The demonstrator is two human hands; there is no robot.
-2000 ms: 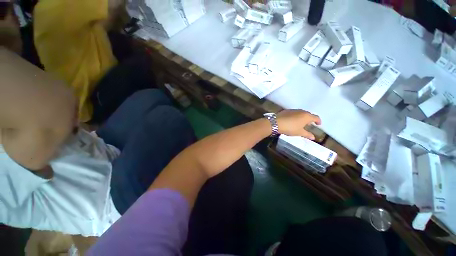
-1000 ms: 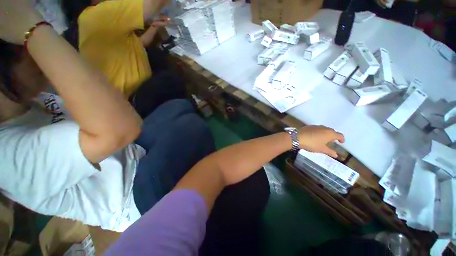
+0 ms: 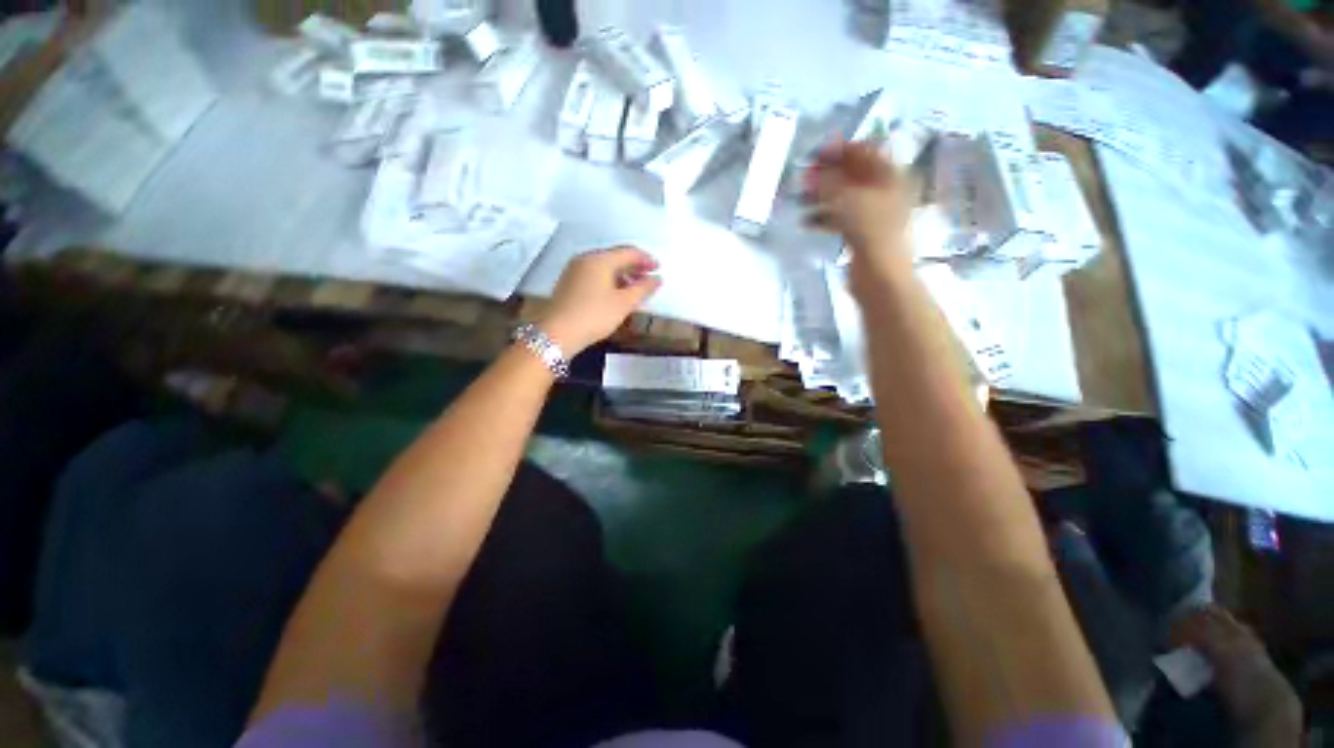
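My left hand (image 3: 597,297), with a metal watch on the wrist, is over the table's front edge with fingers bent, and nothing shows in it. My right hand (image 3: 856,190) is raised over the cartons at centre right. It is motion-blurred, so its grip is unclear. White cartons (image 3: 767,164) lie loose on the white sheeting just left of it. More cartons (image 3: 983,193) lie grouped to its right. Several cartons (image 3: 670,374) lie together in the brown tray (image 3: 702,439) below the table edge, just below my left hand.
White leaflets (image 3: 505,246) lie left of centre. Stacked flat cartons (image 3: 110,110) stand far left. A dark upright item (image 3: 558,21) is at the far side. A clear plastic piece (image 3: 860,456) is below the edge. Another person's hand (image 3: 1229,658) shows at lower right.
The view has swung right. My right hand has come into view over the cartons. My left hand remains by the table edge near the tray. The neighbour in yellow is out of view.
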